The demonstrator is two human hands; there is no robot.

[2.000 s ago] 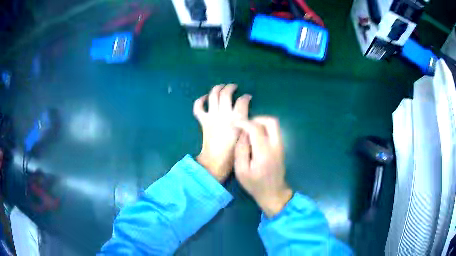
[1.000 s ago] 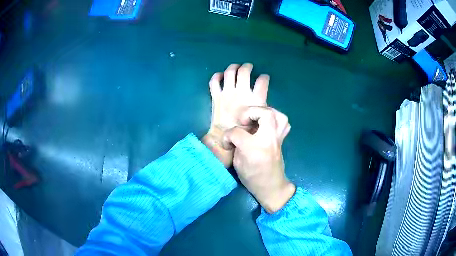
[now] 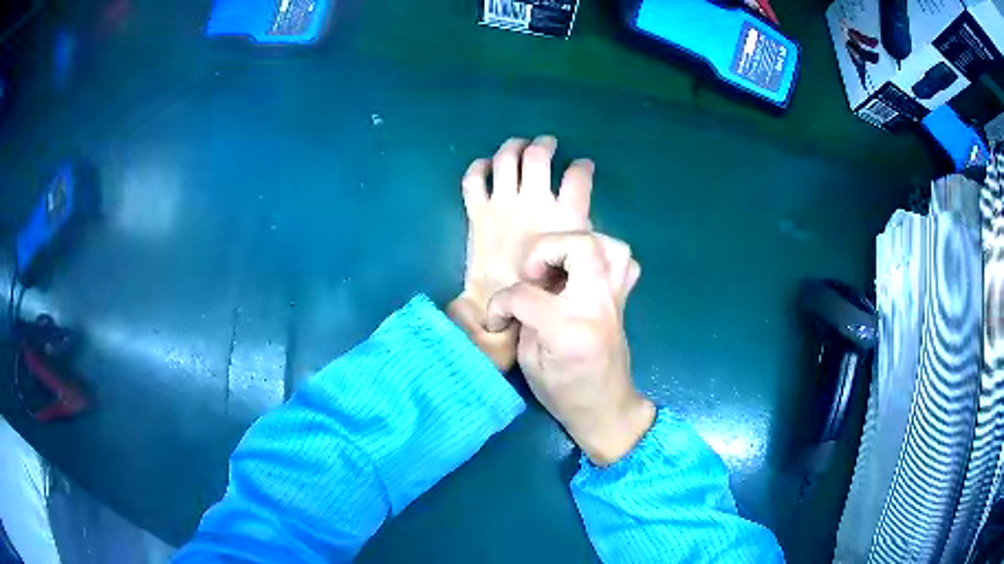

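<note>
My left hand (image 3: 512, 226) is palm down over the dark green bench surface (image 3: 363, 209), fingers apart and holding nothing. My right hand (image 3: 578, 336) lies across it, its fingers curled and its thumb and fingertips at my left wrist. No object shows in the right hand. Both arms wear blue sleeves. A blue battery tester (image 3: 721, 46) lies at the top, right of centre. Another tester (image 3: 268, 17) is at the top left, cut off by the edge.
Retail boxes stand at the top centre (image 3: 528, 13) and top right (image 3: 919, 61). A black barcode scanner (image 3: 839, 364) lies at right beside the flat box stack (image 3: 919, 408). Another tester (image 3: 46, 215) and red clamps (image 3: 50, 380) are at left. A pale sheet-like thing (image 3: 77, 512) is bottom left.
Since two seconds ago, my right hand has curled and moved from beside my left hand onto its wrist. The view has shifted, with boxes and testers nearer the top edge.
</note>
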